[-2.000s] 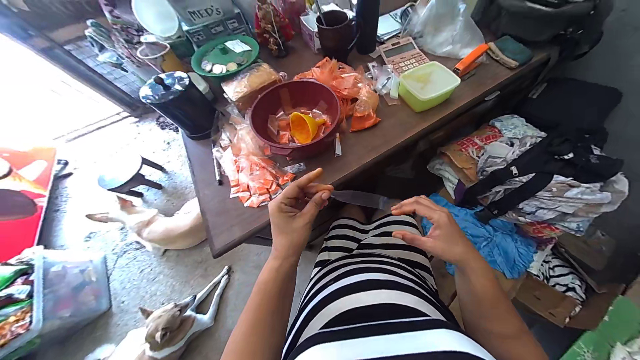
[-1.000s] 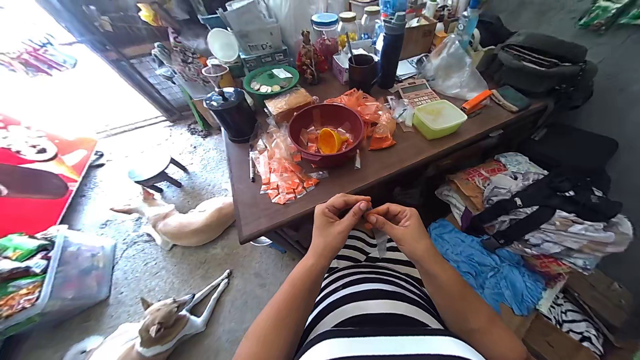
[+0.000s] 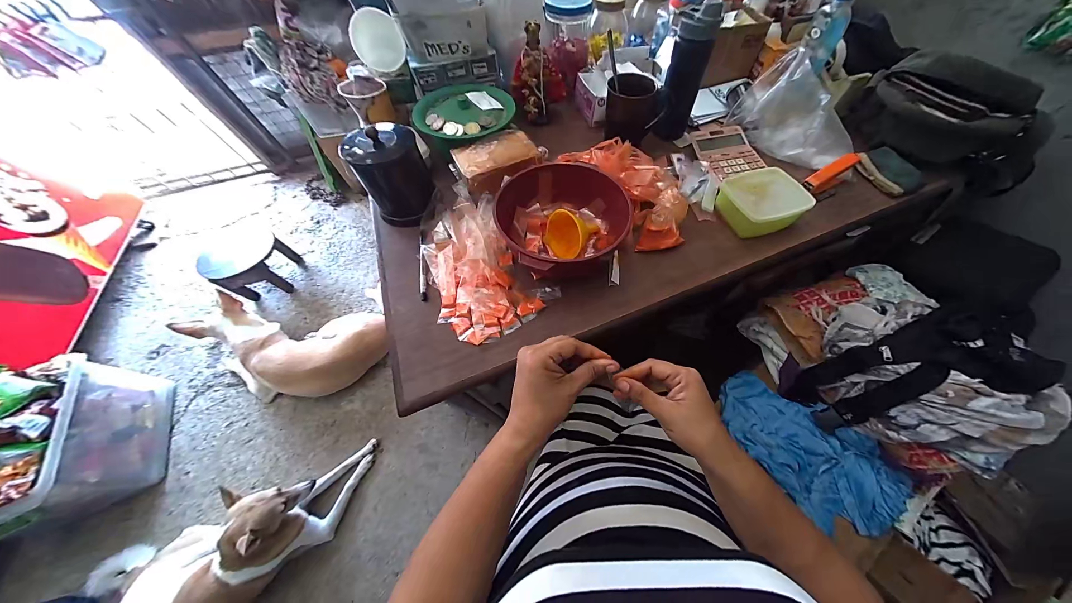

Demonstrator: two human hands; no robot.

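Note:
My left hand [image 3: 559, 378] and my right hand [image 3: 666, 394] meet above my lap, pinching a small clear plastic bag [image 3: 626, 402] between the fingertips; the fingers hide most of it. Beyond them on the wooden table stands a dark red plastic bowl [image 3: 519, 209] with small orange-filled packets and a yellow funnel [image 3: 568, 234] in it. Left of the bowl lies a pile of clear packets with orange contents [image 3: 481, 293]. An orange plastic bag [image 3: 624, 167] lies behind the bowl at the right. A light green plastic container [image 3: 764, 203] stands farther right.
On the table [image 3: 670, 285] are a black lidded canister [image 3: 387, 174], a green plate of coins [image 3: 463, 113], a calculator [image 3: 725, 152] and an orange-handled cutter [image 3: 831, 172]. Two dogs [image 3: 310, 356] lie on the floor at the left near a stool [image 3: 243, 255]. Heaped clothes [image 3: 913, 360] lie at the right.
Two seconds ago my hands were apart with a clear plastic strip stretched between them. They have come together, and the plastic is now mostly hidden by the fingers. The view has shifted.

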